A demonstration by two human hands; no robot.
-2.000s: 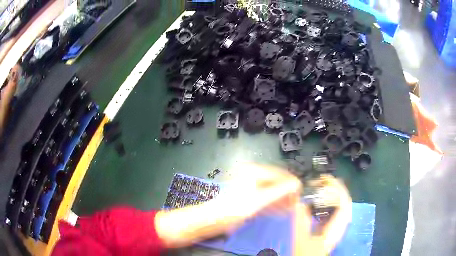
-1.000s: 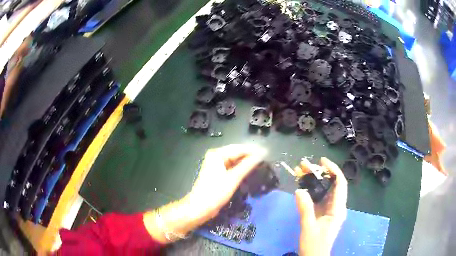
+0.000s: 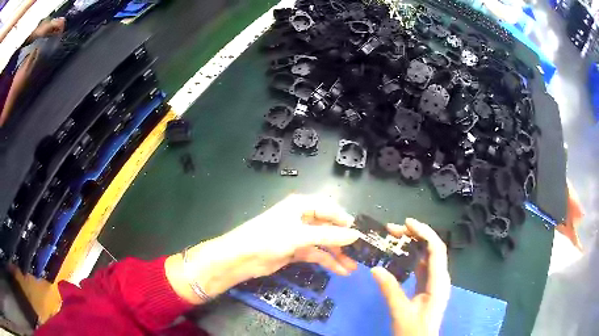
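Observation:
My right hand (image 3: 420, 282) holds a black module with brass and silver metal (image 3: 393, 246) above the blue board (image 3: 460, 308). My left hand (image 3: 289, 236) reaches in from the left with its fingertips at a dark piece (image 3: 364, 230) beside that module; whether the two pieces are joined is hidden. Small black-and-silver contact sub-assemblies (image 3: 295, 305) lie in rows on the board's left part, partly under my left forearm. A large loose pile of black plastic housings (image 3: 407, 121) lies beyond my hands.
Stacked trays of assemblies (image 3: 79, 144) stand at left beyond the yellow edge (image 3: 125, 177). A small black part (image 3: 177, 132) lies near that edge. A dark sheet (image 3: 548, 157) is right of the pile. Part of another person's arm (image 3: 20, 82) shows at upper left.
My left hand has moved right, its fingertips now close to my right hand's module. Over the frames, the view has shifted, so the pile sits further right.

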